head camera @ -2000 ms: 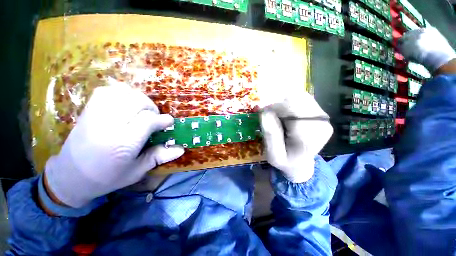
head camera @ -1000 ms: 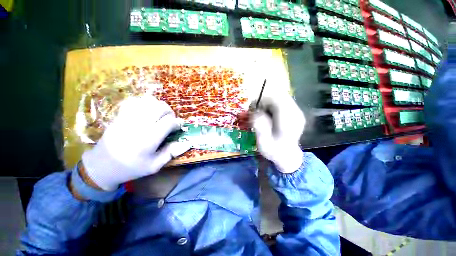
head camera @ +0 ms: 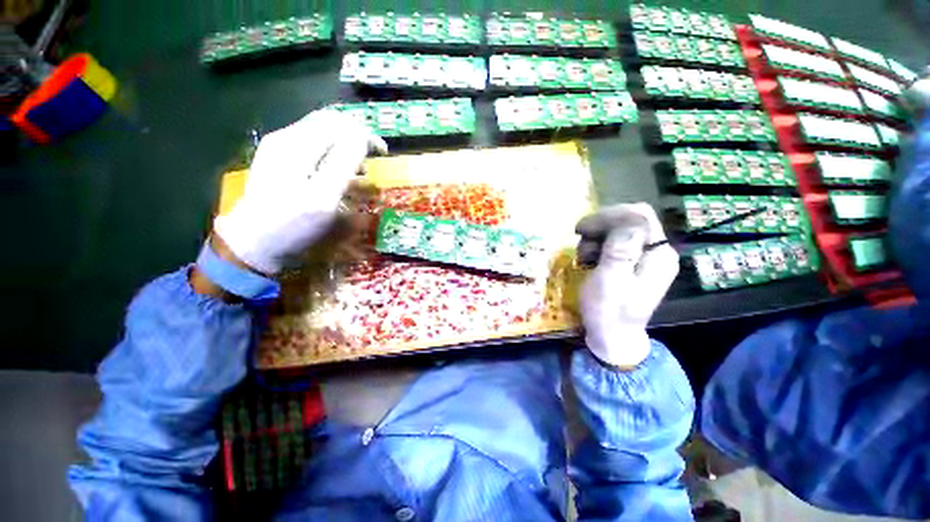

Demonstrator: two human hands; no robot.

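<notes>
A green circuit board strip (head camera: 459, 245) lies slightly slanted on the yellow work pad (head camera: 530, 158), its face with pale square parts up. Many tiny red-brown specks lie under and around it. My left hand (head camera: 296, 189), in a white glove, is over the pad's upper left corner, away from this strip. Its fingertips are blurred beside another strip behind the pad; whether they hold anything cannot be told. My right hand (head camera: 624, 270), gloved, is at the pad's right edge, holding dark tweezers (head camera: 719, 222) that point right.
Green strips (head camera: 413, 69) stand in rows behind the pad and in a column at right. A red tray (head camera: 785, 133) holds pale-faced strips. A red, yellow and blue object (head camera: 66, 97) is upper left. A lower crate (head camera: 267, 438) shows below the bench edge. A coworker's blue sleeve (head camera: 816, 408) is at right.
The strip was between both hands; it now lies on the pad, its other face up. My left hand has moved up and away from it, my right hand off to its right. The view has shifted.
</notes>
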